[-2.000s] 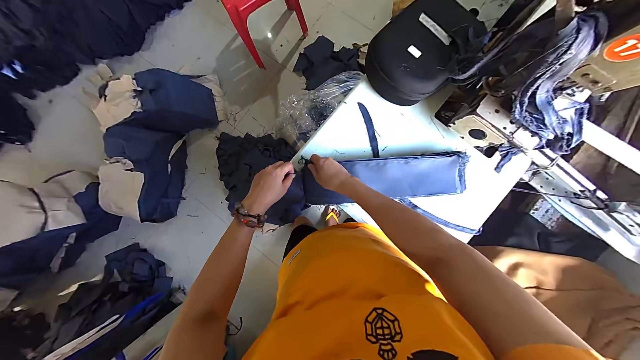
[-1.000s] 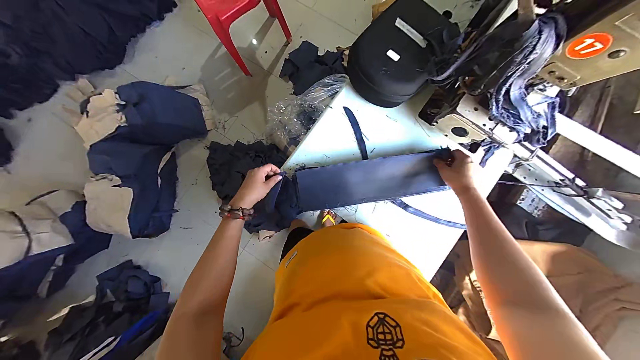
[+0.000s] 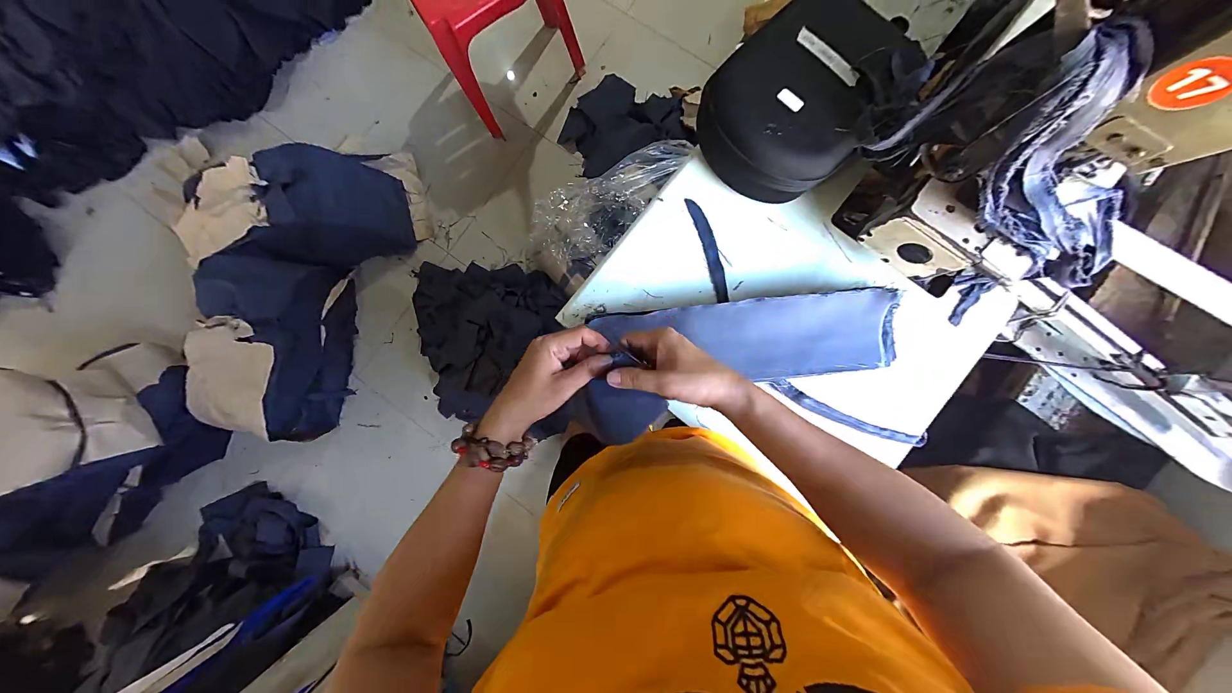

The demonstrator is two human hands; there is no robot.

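My left hand (image 3: 551,375), with a beaded bracelet at the wrist, pinches the edge of a dark blue fabric panel (image 3: 770,335) near the table's left corner. Close beside it, almost touching, my right hand (image 3: 679,368) pinches the same cloth between thumb and fingers. The long panel lies across the white table (image 3: 635,260) to the right, its frayed end near the machine, while its left part hangs over the front edge. A narrow dark strip (image 3: 709,248) lies behind the panel, and another blue strip (image 3: 842,416) in front of it.
An industrial sewing machine (image 3: 943,226) with cloth strips draped on it stands at the right. A black case (image 3: 794,106) sits at the table's back. Dark scraps (image 3: 486,332), fabric bundles (image 3: 308,207) and a red plastic stool (image 3: 467,38) are on the floor; brown cloth (image 3: 1088,568) lies lower right.
My right hand has moved left from the panel's far right end, where it was one second ago, to beside my left hand. The panel's right end now lies free on the table.
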